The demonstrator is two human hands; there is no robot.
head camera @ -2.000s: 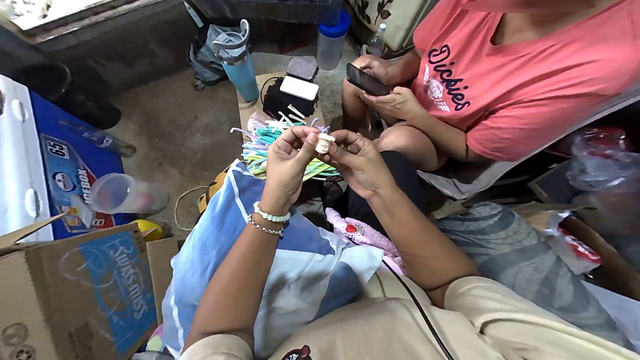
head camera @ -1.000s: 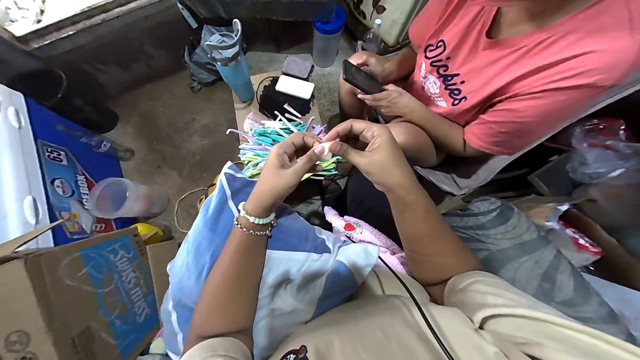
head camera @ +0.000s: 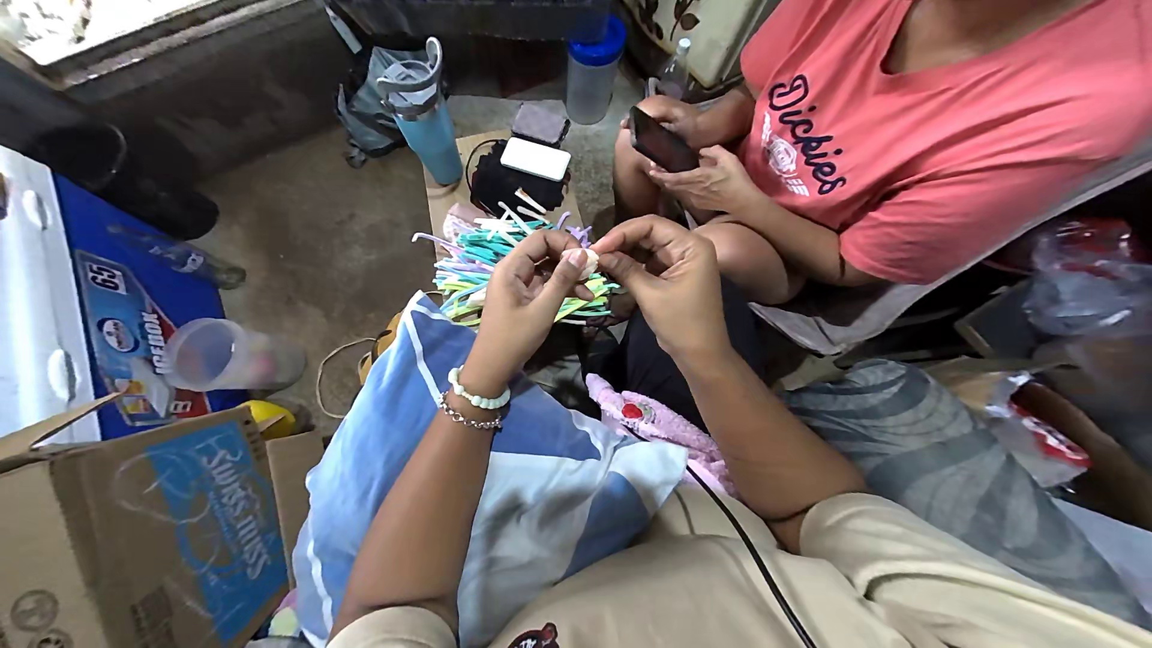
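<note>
A small cream-white piece [head camera: 585, 263], its material unclear, is pinched between the fingertips of both my hands above my lap. My left hand [head camera: 537, 283] grips its left side; a beaded bracelet and a chain circle that wrist. My right hand [head camera: 664, 274] holds its right side with thumb and forefinger. Behind and below my hands lies a pile of pastel fuzzy strips [head camera: 486, 256] in teal, lilac, yellow-green and white, partly hidden by my fingers. A blue and white cloth [head camera: 531, 486] covers my lap, with a pink fuzzy cloth [head camera: 666, 432] beside it.
Beyond the pile are a white power bank or similar slab [head camera: 535, 158] and a blue tumbler [head camera: 427, 135]. A seated person [head camera: 900, 135] holds a phone [head camera: 663, 141] at the right. A cardboard box [head camera: 153, 531], a blue icebox [head camera: 135, 297] and a clear plastic container [head camera: 211, 354] stand left.
The cream-white piece has turned between my fingertips and shows less of itself than two seconds ago. Both hands stay in nearly the same place.
</note>
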